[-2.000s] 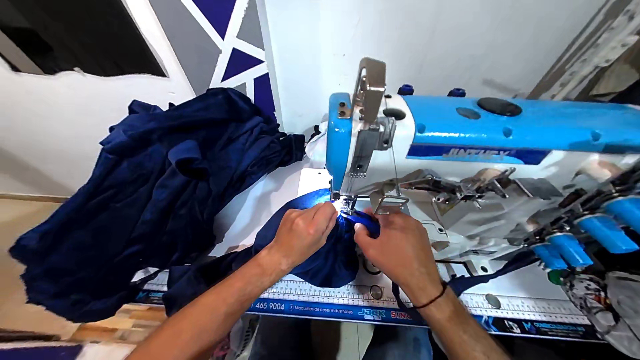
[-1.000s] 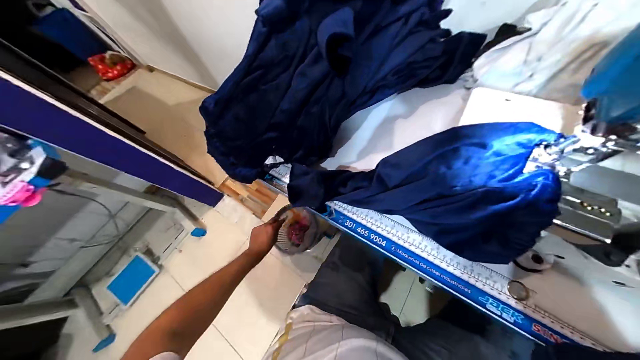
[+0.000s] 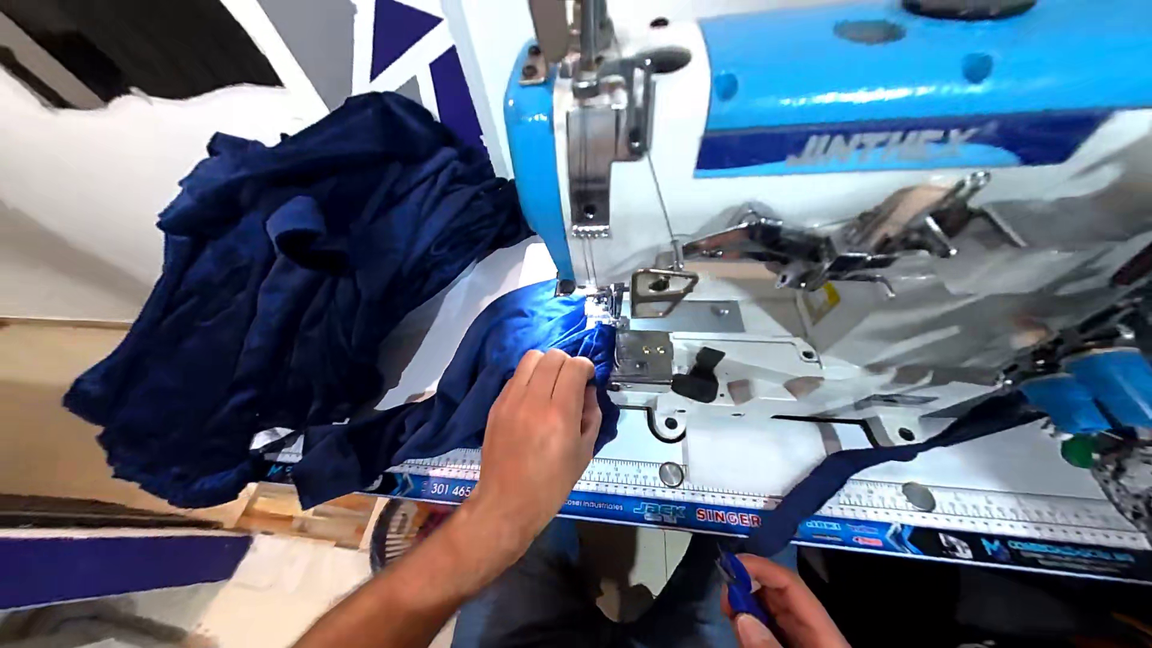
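Note:
My left hand [image 3: 540, 423] grips the edge of a navy fabric piece [image 3: 486, 360], just left of and below the presser foot [image 3: 605, 308] of a blue and white industrial sewing machine [image 3: 900, 67]. Light from the machine falls on the cloth by the needle. At the bottom, below the table edge, my right hand [image 3: 783, 603] holds small blue thread snips [image 3: 740, 585]. A narrow navy fabric strip [image 3: 810, 490] runs beside it, over the table edge and up to the right. Whether the hand touches the strip cannot be told.
A large heap of navy cloth [image 3: 297, 270] lies at the table's left. A ruler strip [image 3: 990, 508] runs along the front edge. Blue thread tension knobs [image 3: 1071, 405] stand at the right. Below the table, a basket [image 3: 396, 531] is partly visible.
The view has swung back to the machine. My left hand, at the basket one second ago, is now on the cloth. My right hand, at the presser foot two seconds ago, is now low with snips.

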